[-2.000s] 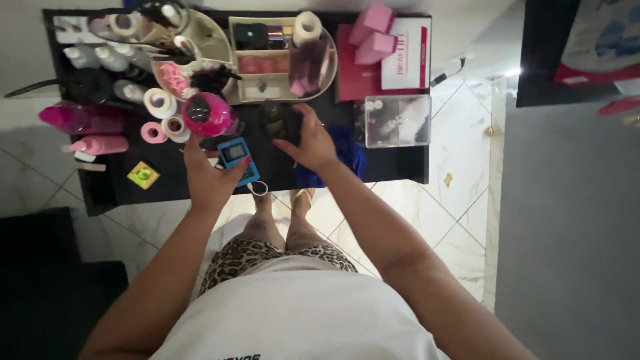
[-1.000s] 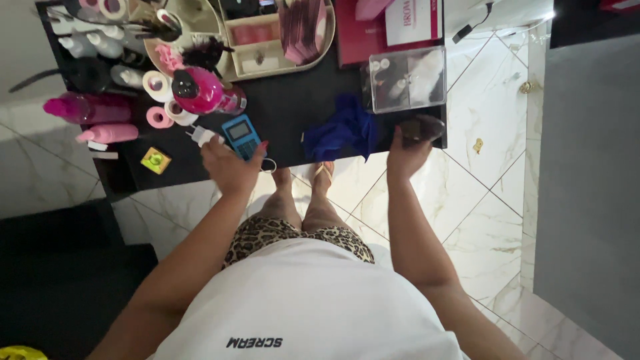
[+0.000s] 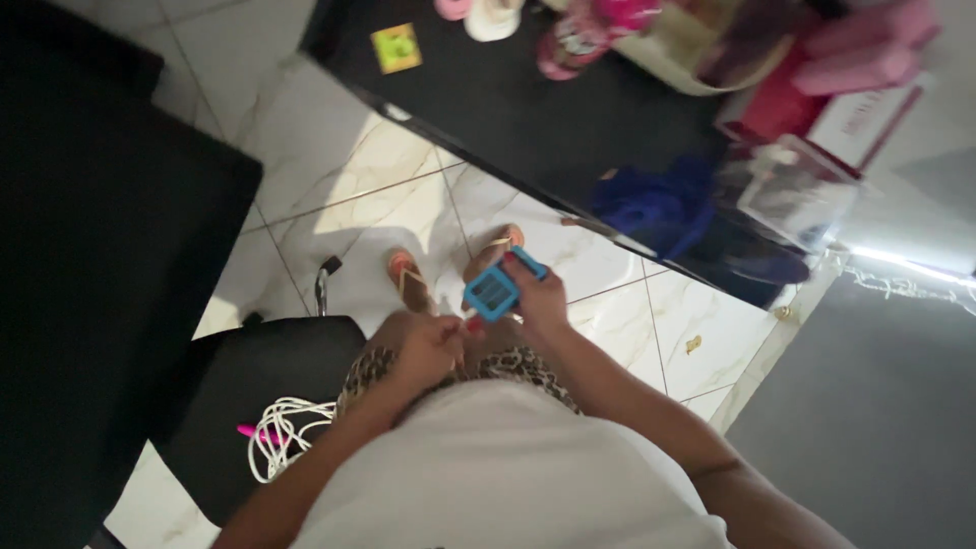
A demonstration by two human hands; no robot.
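My right hand (image 3: 543, 301) is closed on a small blue electronic device (image 3: 492, 293) with a dark face, held in front of my body above the floor. Just left of the device, my left hand (image 3: 431, 347) has its fingers bent together near its lower edge; blur hides whether anything is between them. Beyond both hands is the black table (image 3: 488, 107). A crumpled blue cloth (image 3: 656, 202) lies near its front edge, and a dark, blurred object (image 3: 770, 263) sits at its right corner.
A black chair (image 3: 206, 366) at lower left bears a coiled white cable (image 3: 286, 435) and a pink item. A large black piece of furniture (image 3: 99, 229) stands at left. On the table are a pink bottle (image 3: 572, 46), a clear box (image 3: 801, 191) and a yellow packet (image 3: 396, 49).
The blue device was on the table by my left hand; my right hand now holds it near my body. The dark object is out of my right hand. The view has turned strongly.
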